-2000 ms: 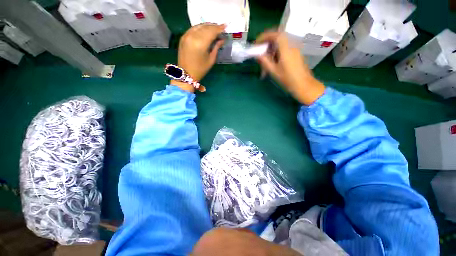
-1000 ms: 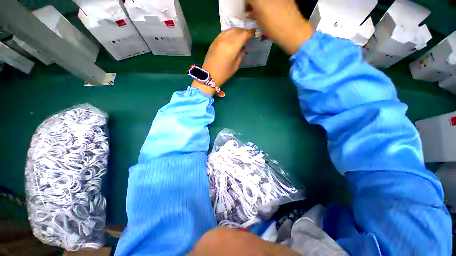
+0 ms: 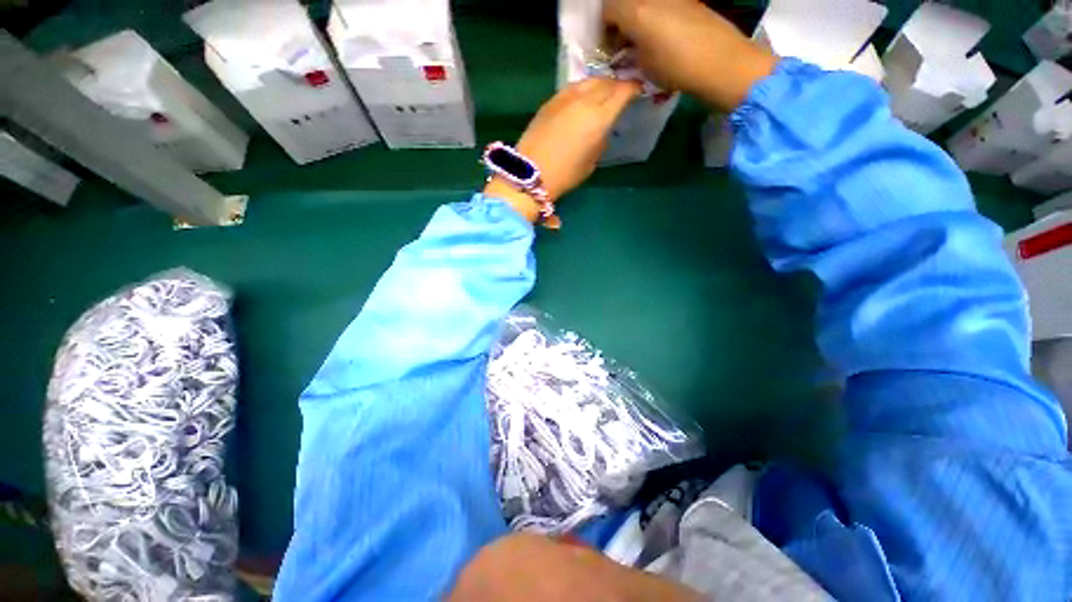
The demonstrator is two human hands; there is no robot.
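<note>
An upright white retail box [image 3: 636, 132] stands at the top centre, between my hands. My left hand [image 3: 578, 132] is at its near left side, with the fingers on the box's top edge. My right hand [image 3: 688, 47] is at the open top of the box; its fingertips are partly hidden behind a raised white flap. A pale bit shows at the box opening, and I cannot tell whether it is a cable. A pile of coiled white cables [image 3: 558, 423] lies in an open clear bag in front of my body.
A full clear bag of white cables [image 3: 147, 435] lies at the left. More white boxes [image 3: 406, 77] stand along the far side. A grey metal bar [image 3: 112, 129] crosses the upper left. A larger white carton with a red stripe [image 3: 1044, 282] is at the right edge.
The white item my right hand held two seconds ago is no longer visible. Both hands have shifted up and right in the picture with the box. The boxes on the left also appear further right.
</note>
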